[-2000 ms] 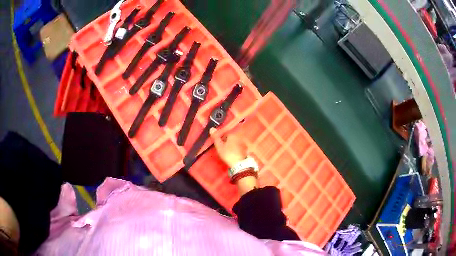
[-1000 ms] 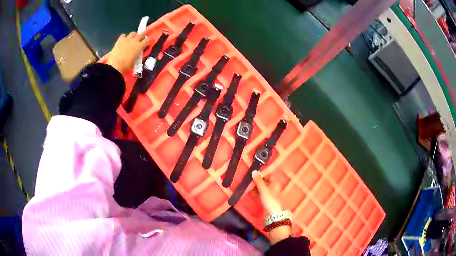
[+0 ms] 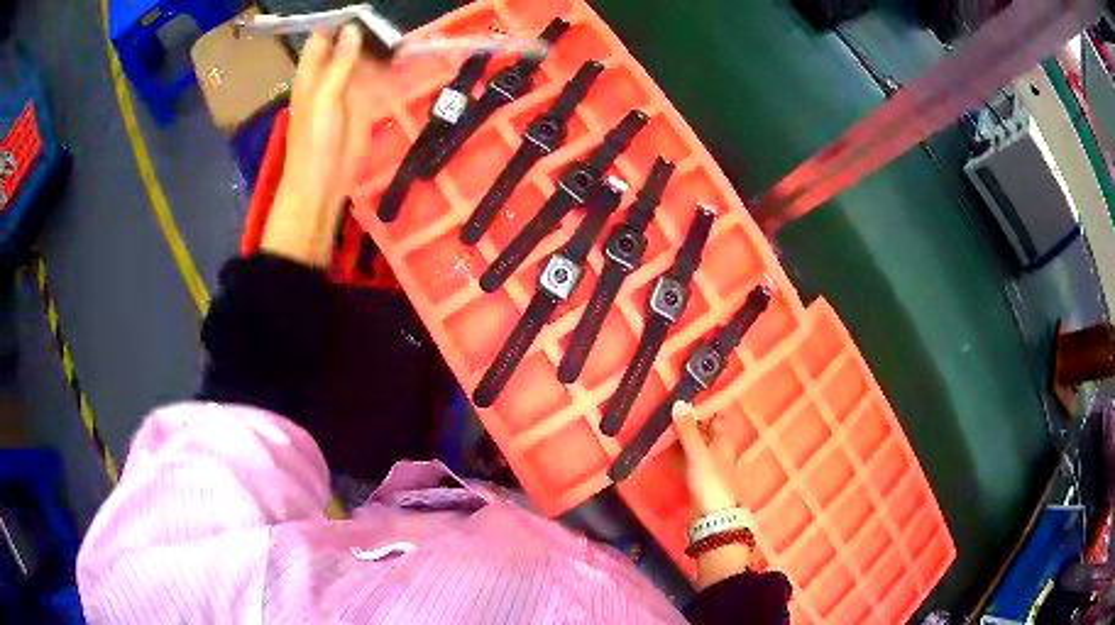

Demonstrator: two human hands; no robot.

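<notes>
My left hand (image 3: 320,116) is raised at the upper left and holds a light-strap smartwatch (image 3: 306,21); its strap stretches right over the tray's top end and is blurred. Several dark-strap smartwatches (image 3: 626,248) lie slanted in an orange-red compartment tray (image 3: 534,452), most with the round sensor on the back showing. My right hand (image 3: 709,470) is at the lower middle, its fingertips touching the rightmost dark watch (image 3: 707,364) just below the case. Whether the fingers grip it is hidden.
A second orange-red tray (image 3: 844,421) with square pockets adjoins at the lower right. A pinkish-red bar (image 3: 905,122) crosses the green bench (image 3: 721,86). A grey box (image 3: 1025,183) stands at the right. A cardboard box (image 3: 245,73) and blue stool (image 3: 159,43) are at the upper left.
My left hand has come into view, taken hold of the light-strap watch and lifted it off the tray. My right hand stays at the rightmost watch. The view has shifted.
</notes>
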